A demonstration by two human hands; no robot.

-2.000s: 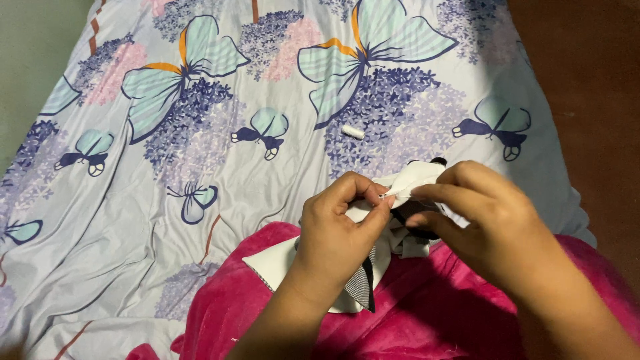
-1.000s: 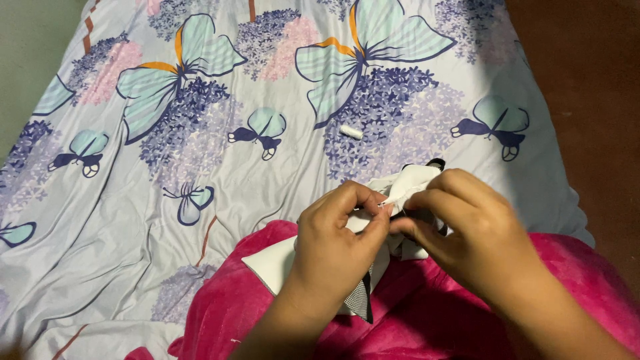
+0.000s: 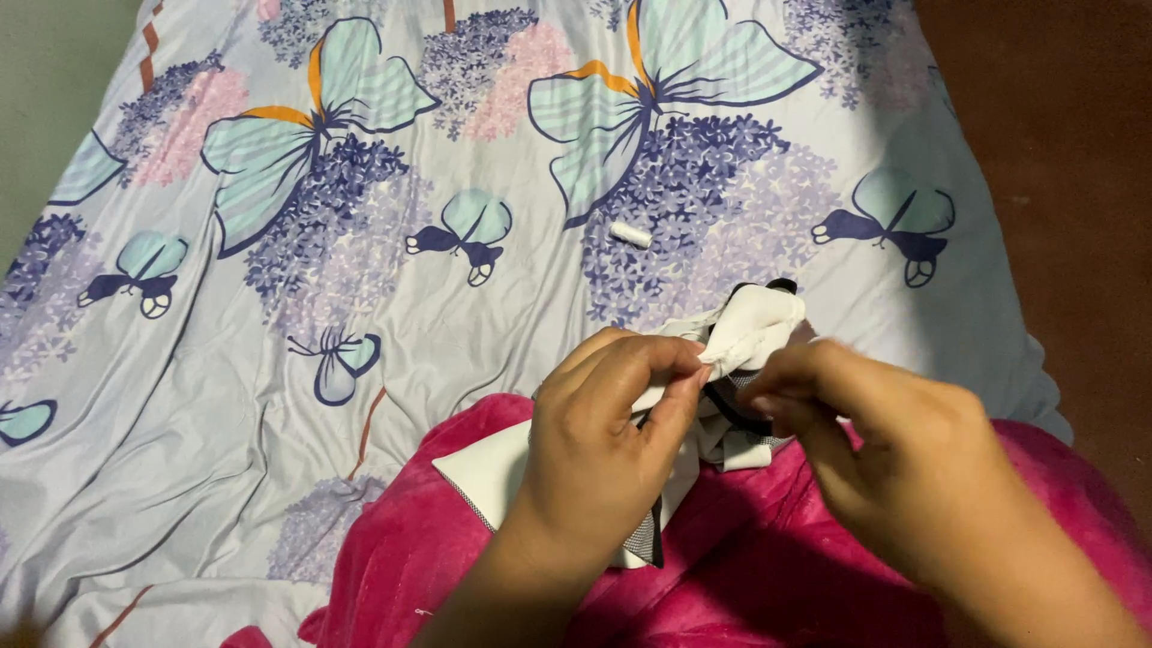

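My left hand [image 3: 621, 432] pinches an edge of a white fabric piece [image 3: 756, 328] with black trim between thumb and forefinger. Just right of the cloth is my right hand [image 3: 864, 432], blurred, its thumb and forefinger close together; whether a needle or thread is between them cannot be told. More of the fabric, white with a black-and-white fine-patterned side, hangs below both hands over a bright pink plush cloth on my lap. A small white spool of thread [image 3: 631, 236] lies on its side beyond the hands.
A bedsheet [image 3: 504, 342] printed with butterflies and flower clusters spreads under the spool, wrinkled on the left. The pink plush cloth [image 3: 387, 558] covers my lap at the near edge. Reddish-brown floor [image 3: 1062, 180] shows to the right of the bed, and a grey-green surface [image 3: 54, 81] at the far left.
My right hand has moved a little to the right, away from the pinched edge, leaving more of the white fabric in view. My left hand keeps its pinch.
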